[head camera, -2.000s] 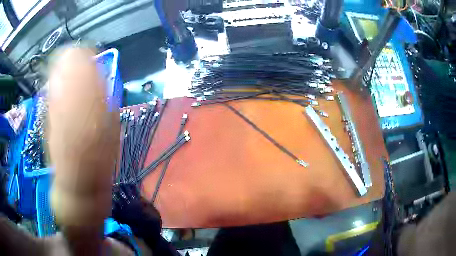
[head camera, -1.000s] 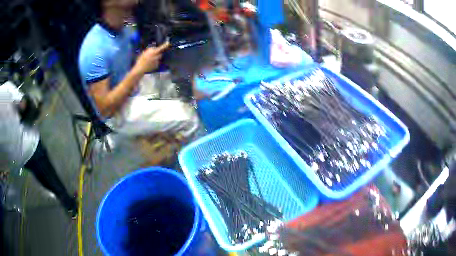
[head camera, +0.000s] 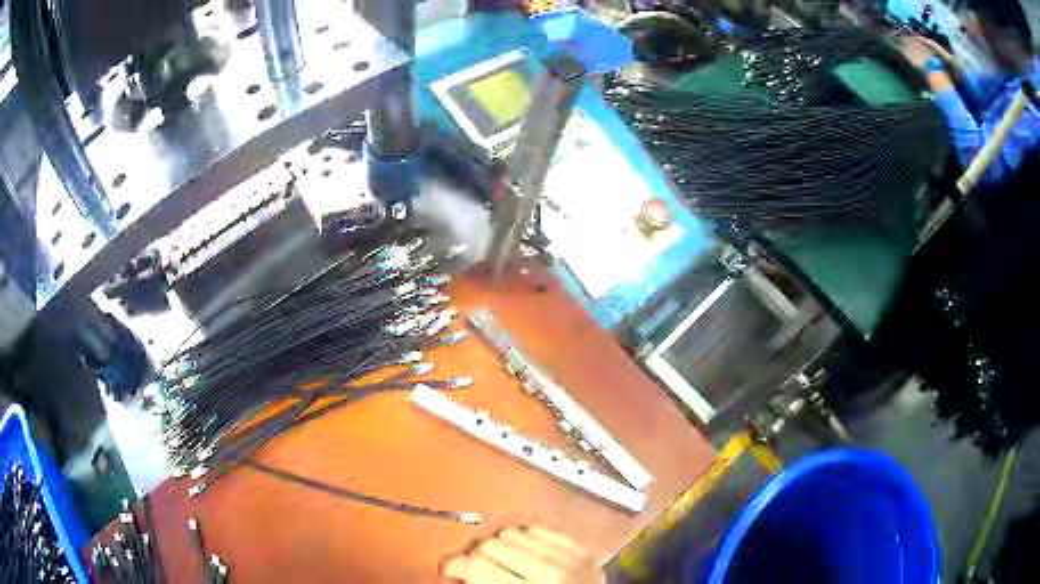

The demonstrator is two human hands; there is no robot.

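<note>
Many black cables with silver metal ends [head camera: 308,337] lie in a wide pile across the back of the reddish-orange mat [head camera: 342,536]. One single cable [head camera: 354,493] lies apart, nearer me. Two narrow silver bars lie at the mat's right: a smooth one with small holes [head camera: 530,449] and a notched one [head camera: 559,394], close together at their near ends. What looks like my right hand [head camera: 525,559] is at the bottom edge, cut off, by the mat's near side; whether it holds anything is hidden. My left hand is out of the picture.
The machine's holed plate [head camera: 228,103] and pillars stand behind the mat. A grey post [head camera: 530,160] and blue control panel [head camera: 622,217] stand right of them. Beyond is a green table [head camera: 850,257] with heaped cables and a person [head camera: 981,126]. A blue tub [head camera: 833,513] is lower right.
The view has swung from the trays and seated person on the left back to the mat and the right side. A hand now shows at the bottom; the cable pile and bars look unchanged.
</note>
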